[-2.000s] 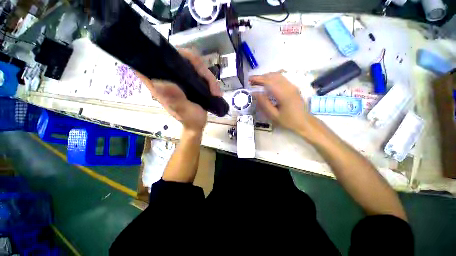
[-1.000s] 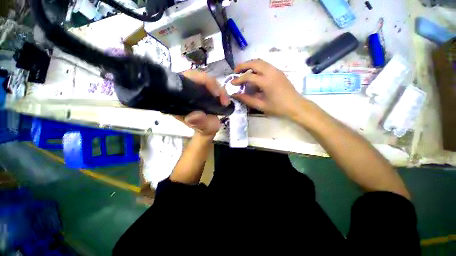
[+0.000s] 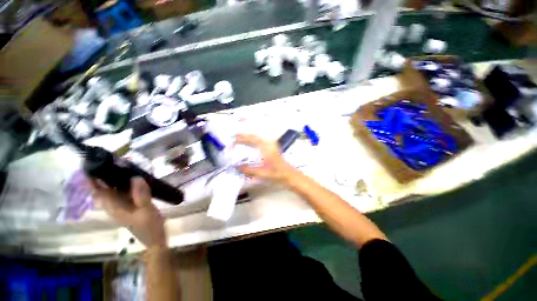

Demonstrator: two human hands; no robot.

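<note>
My left hand (image 3: 132,211) is closed around the black electric screwdriver (image 3: 132,178), held over the left part of the bench. The tool's tip points right and is apart from the white part. A white elongated housing (image 3: 224,195) lies near the bench's front edge. My right hand (image 3: 268,163) is at the housing's upper end, fingers spread and pointing left. Blur hides whether the fingers grip the round head there.
A carton of blue battery cells (image 3: 410,136) stands right. A black object (image 3: 287,140) and a blue cell (image 3: 311,135) lie beyond my right hand. White units (image 3: 300,57) cluster behind. A metal feeder box (image 3: 159,143) stands behind the screwdriver. Pink-purple parts (image 3: 76,196) lie left.
The view has swung right and up, showing the battery carton and the white units. The screwdriver has moved left, away from the white housing. My right hand's fingers have spread.
</note>
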